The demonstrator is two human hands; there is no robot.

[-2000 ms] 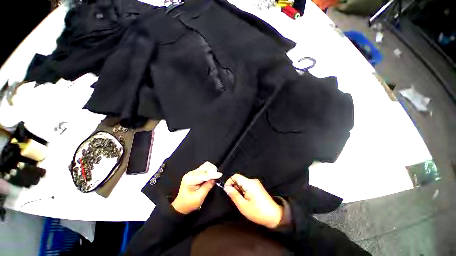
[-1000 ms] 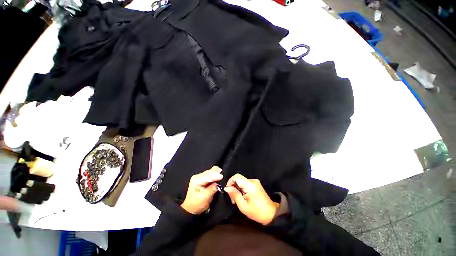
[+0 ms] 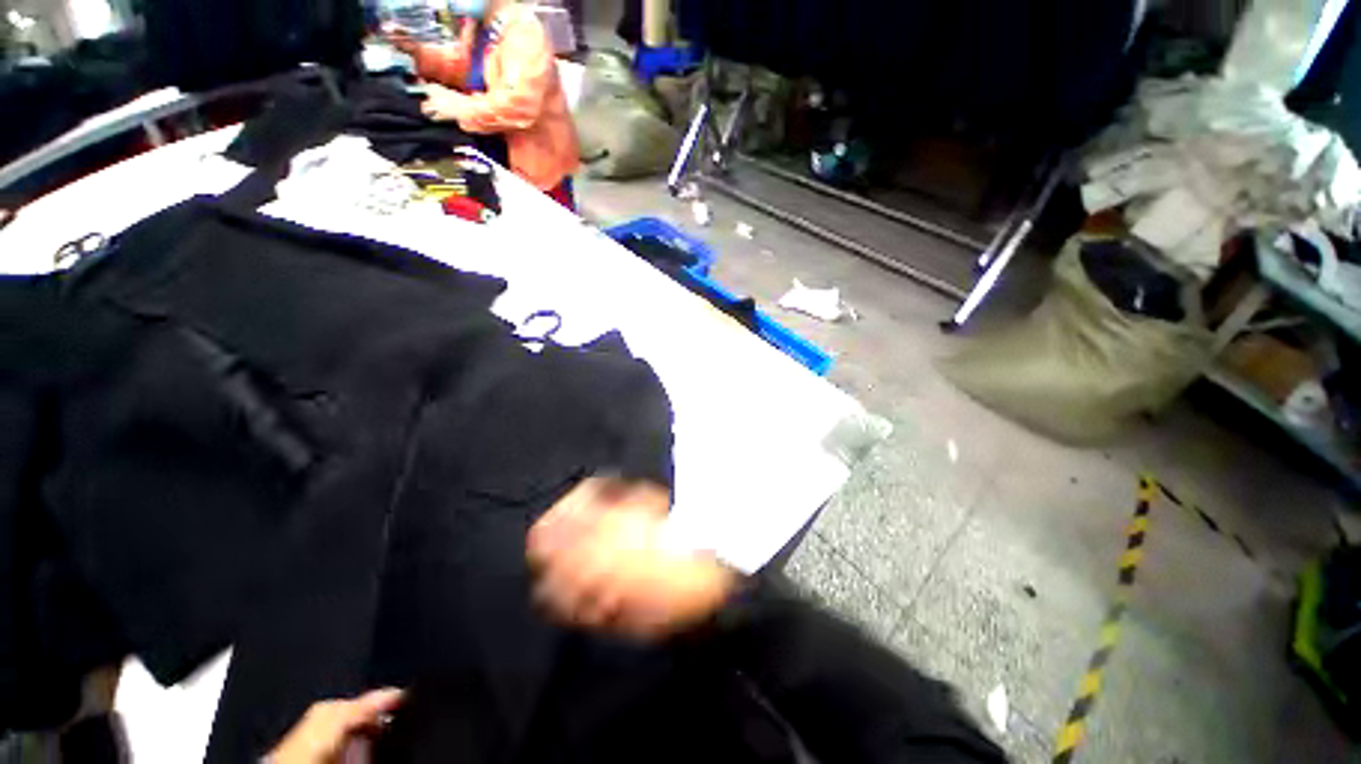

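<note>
A black jacket lies spread over the white table and towards my lap, with a dark hanger hook at its neck. My right hand is raised above the jacket's front panel and badly blurred; whether it holds anything cannot be told. My left hand is at the bottom edge, partly cut off, with its fingertips together at a small shiny bit on the dark cloth. More dark garments lie to the left.
Red and yellow items and white crumpled cloth lie at the far table edge. A person in orange stands beyond. Blue crates stand beside the table. A metal rack, a big sack and yellow-black floor tape are at right.
The view has swung right and up, so the button tray and phone are out of the picture. My right hand has moved away from my left and lifted off the work.
</note>
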